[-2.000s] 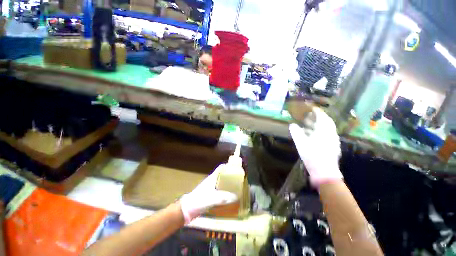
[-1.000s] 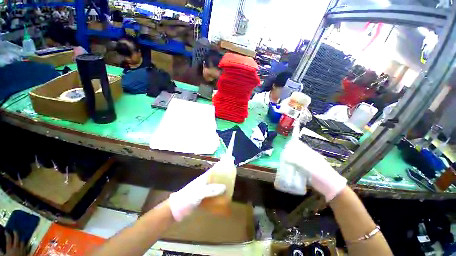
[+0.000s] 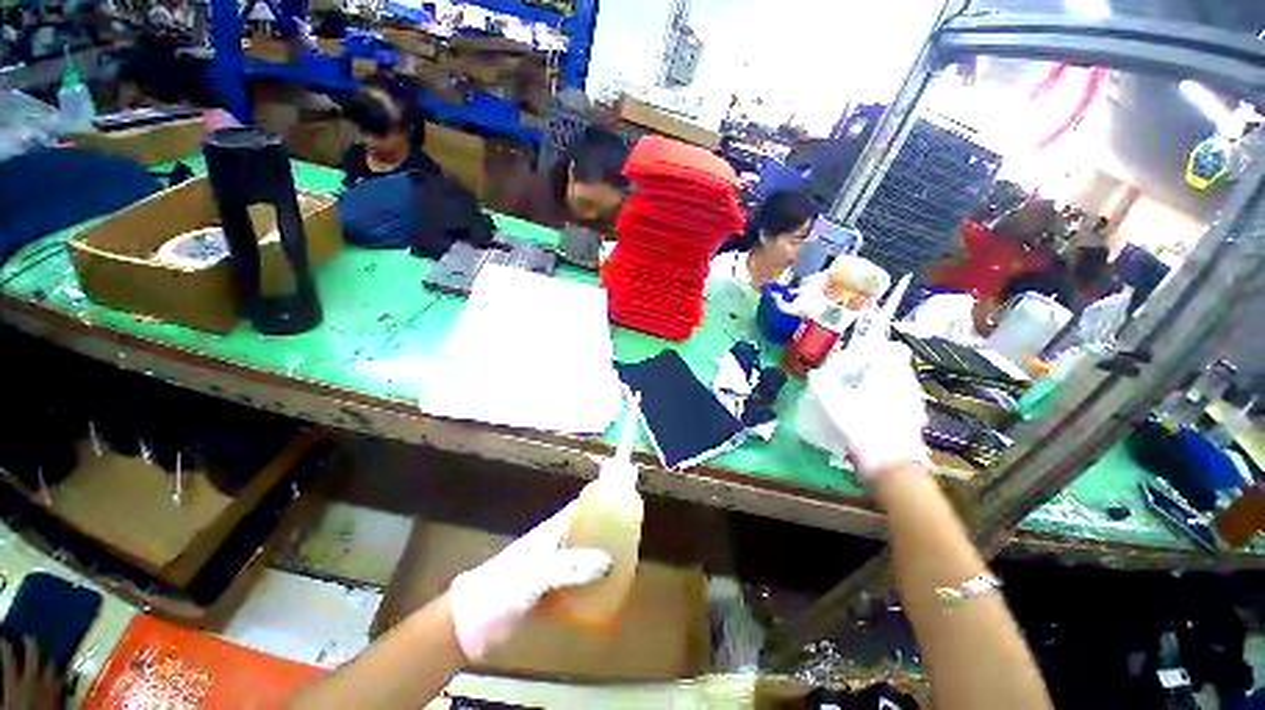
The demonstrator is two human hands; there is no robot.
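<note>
My left hand [image 3: 520, 580], in a white glove, is closed around a cream-amber squeeze bottle [image 3: 608, 530]. The bottle stands roughly upright with its thin nozzle up, in front of the shelf's edge. My right hand [image 3: 867, 395], also gloved in white, is at the shelf's front edge on the right. It is closed around a whitish translucent bottle [image 3: 821, 423], mostly hidden by the hand. A pale pointed nozzle shows above the fingers.
The green shelf [image 3: 368, 340] holds a tall black sleeve [image 3: 264, 229], white sheets [image 3: 525, 347], a red stack [image 3: 673, 236], a dark pad [image 3: 680, 405] and a red-labelled tub [image 3: 832, 312]. Below are cardboard trays [image 3: 555, 645]. People sit behind; another person's hand shows lower left.
My right hand came to hold the whitish bottle, then moved slightly right and up with it. My left hand has kept the amber bottle and moved a little down and left since the last earlier frame.
</note>
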